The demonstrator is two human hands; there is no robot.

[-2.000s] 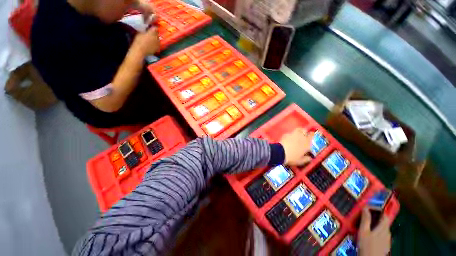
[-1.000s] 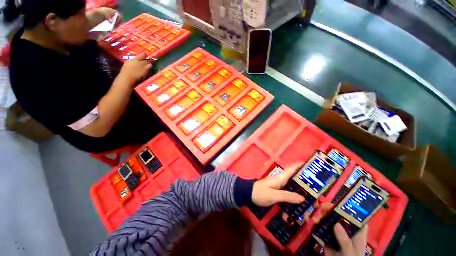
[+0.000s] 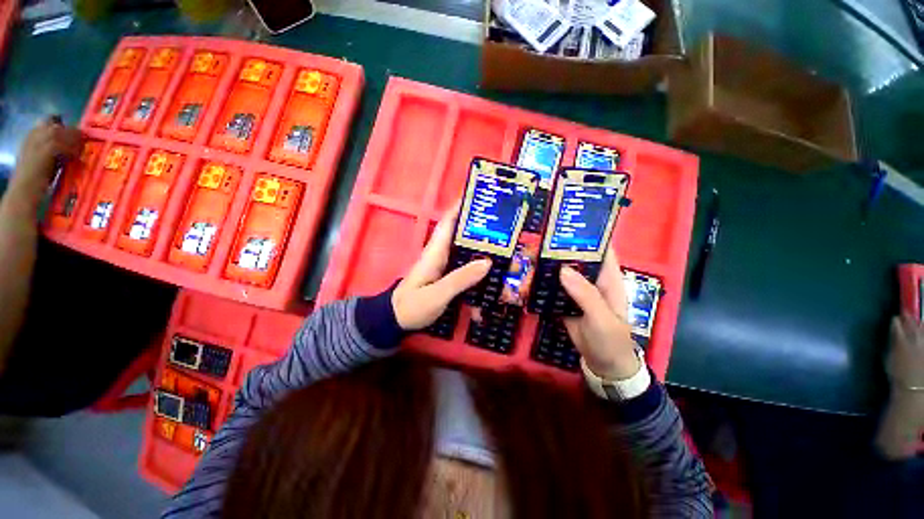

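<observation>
My left hand (image 3: 438, 288) holds a gold-edged keypad phone (image 3: 493, 215) upright, thumb on its black keys. My right hand (image 3: 600, 314) holds another keypad phone (image 3: 581, 223) beside it, thumb also on the keys. Both screens are lit blue with lines of white text. Both phones are above the red phone tray (image 3: 681, 233). Several more keypad phones lie face up in the tray, partly hidden by the held phones and hands; one phone at the right (image 3: 642, 304) has a lit screen. Upper left slots of this tray are empty.
A red tray of orange-backed phones (image 3: 350, 96) is at left. A lower red tray (image 3: 162, 464) holds a few phones. A box of white packets (image 3: 567, 71), an open brown box (image 3: 760, 117) and a black pen (image 3: 705, 243) are on the bench. Other people's arms show at both sides.
The view has turned and now faces the tray more squarely. Since the oldest frame both hands have lifted phones from the tray; they are now held closer together, side by side.
</observation>
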